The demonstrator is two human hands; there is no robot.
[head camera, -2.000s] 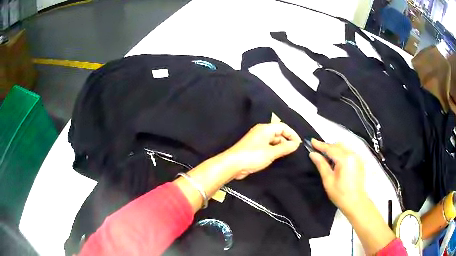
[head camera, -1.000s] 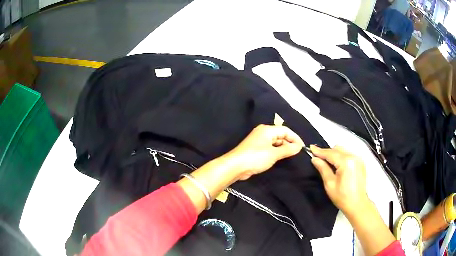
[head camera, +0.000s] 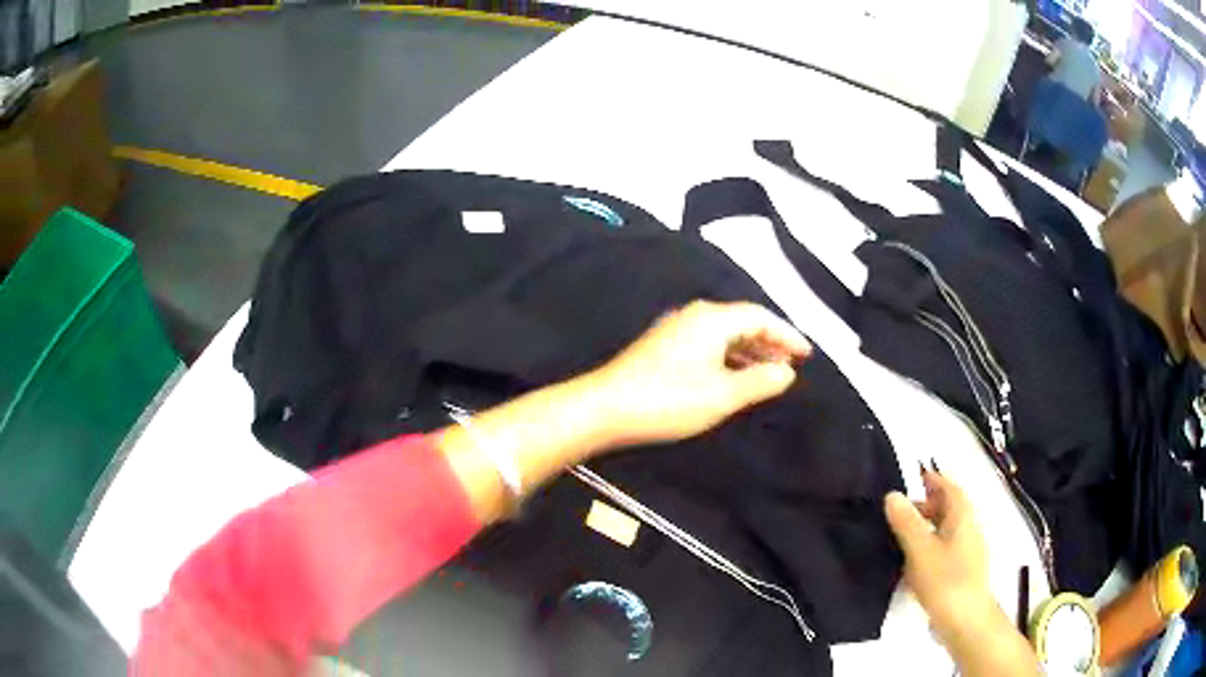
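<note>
A black fabric bag (head camera: 450, 284) with a white label lies in front of me. Lower down are a pale zipper line (head camera: 688, 536), a cream label (head camera: 612, 522) and a pale-blue curved mark (head camera: 611, 619) on black fabric. My left hand (head camera: 714, 368) is over the bag, slightly blurred, its fingers curled and apart from the thumb, with nothing visible in it. My right hand (head camera: 946, 536) is at the bag's right edge. A small dark tip, perhaps of thread snips (head camera: 928, 471), shows at its fingers; the rest is hidden.
More black bags (head camera: 1032, 331) with zippers and straps lie at right. A tape roll (head camera: 1065, 635) and an orange cylinder (head camera: 1148, 606) are at lower right. Brown fabric (head camera: 1151, 258) is at far right. A green crate (head camera: 80, 344) stands at left. A person (head camera: 1074, 66) is in the background.
My hands have moved apart; the right hand has moved down and right, away from the left. The left hand's fingers have loosened. The view has shifted, so the bags appear lower.
</note>
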